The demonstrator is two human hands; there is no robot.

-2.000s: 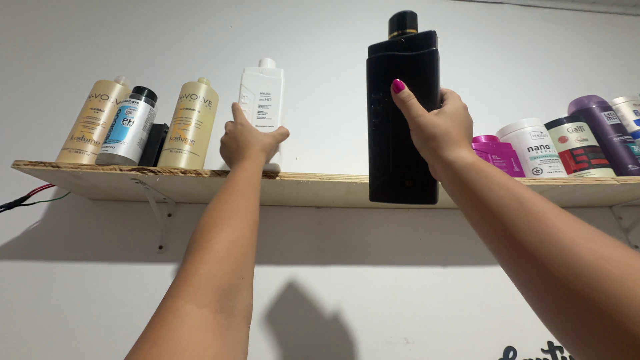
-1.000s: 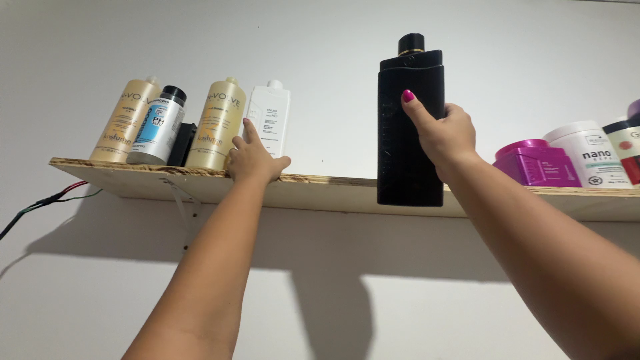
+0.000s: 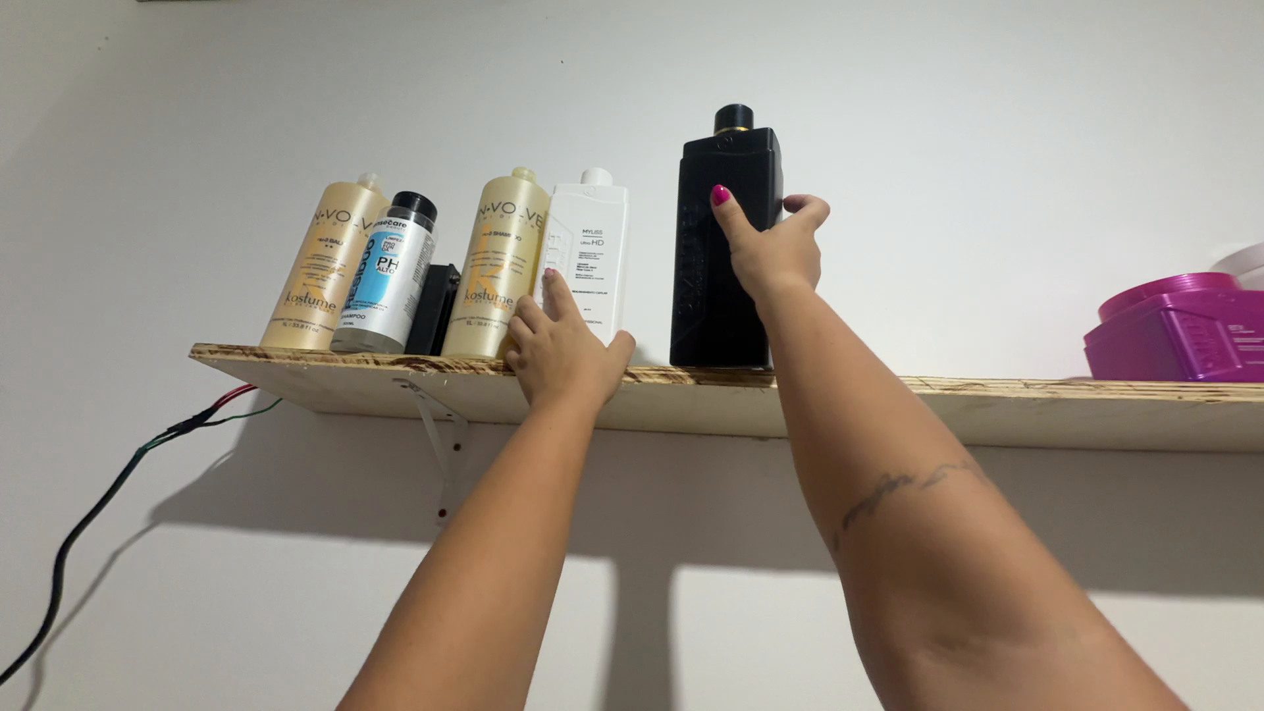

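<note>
My right hand (image 3: 780, 242) grips a tall black bottle (image 3: 726, 267), thumb on its front and fingers around its right side. The bottle is upright, its base at the front edge of the wooden shelf (image 3: 849, 387). My left hand (image 3: 568, 351) is at the lower front of a white bottle (image 3: 597, 257), one finger on its face and the thumb out to the right; whether it grips the bottle is unclear. Touching or nearly touching the white bottle on its left stands a cream shampoo bottle (image 3: 491, 267) with a pump or narrow cap.
Further left on the shelf stand a small black object (image 3: 432, 311), a clear bottle with a black cap (image 3: 385, 276) and another cream bottle (image 3: 321, 267). A magenta jar (image 3: 1175, 331) is at the right. Cables (image 3: 99, 509) hang at the left, beside a metal bracket (image 3: 434, 444).
The black bottle, held up in front of the shelf earlier, is now at the shelf's edge, nearer the white bottle. The white bottle has moved left, up beside the cream bottle.
</note>
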